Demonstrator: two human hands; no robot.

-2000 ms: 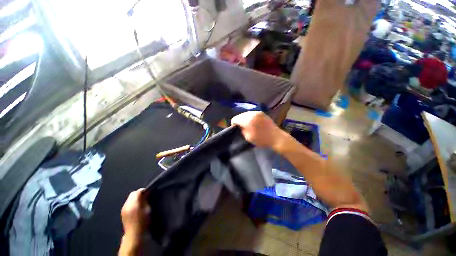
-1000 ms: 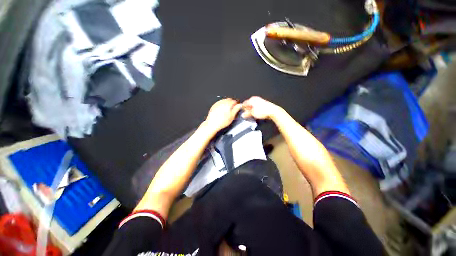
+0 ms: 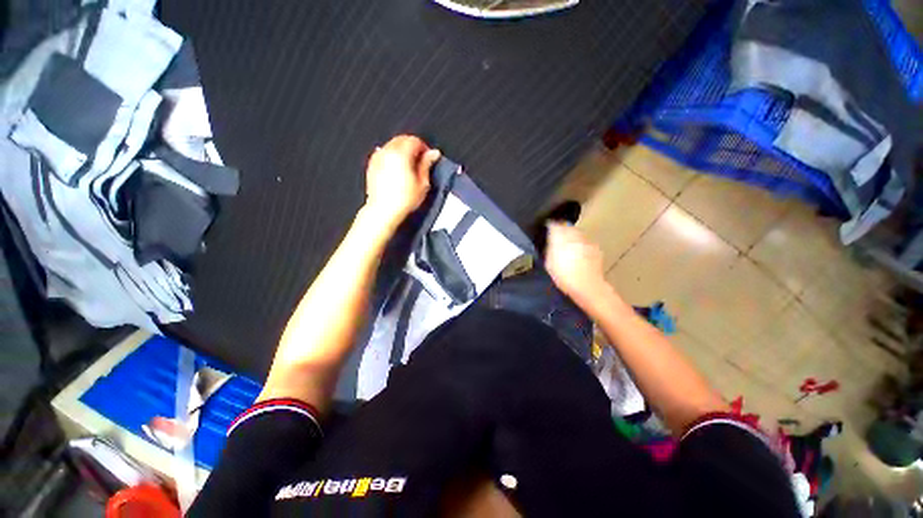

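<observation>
A garment panel [image 3: 491,243], dark grey with white patches, hangs over the near edge of the black table [image 3: 304,111] against my lap. My left hand [image 3: 401,174] is shut on its upper corner at the table top. My right hand [image 3: 572,260] is at the panel's right side, near the table edge; its fingers are blurred, and I cannot tell whether they hold the cloth. Only the pale rim of the steam iron [image 3: 511,10] shows at the top edge of the view.
A pile of grey and white panels [image 3: 76,111] lies at the left. A blue mesh basket [image 3: 698,137] with pressed panels [image 3: 810,76] over it stands at the right. A blue case [image 3: 142,390] is at the lower left. Red scraps [image 3: 818,386] lie on the tiled floor.
My view has shifted, so the iron is mostly out of it. The hands were together at the panel's edge a second ago; my right hand has moved away, right and nearer my body.
</observation>
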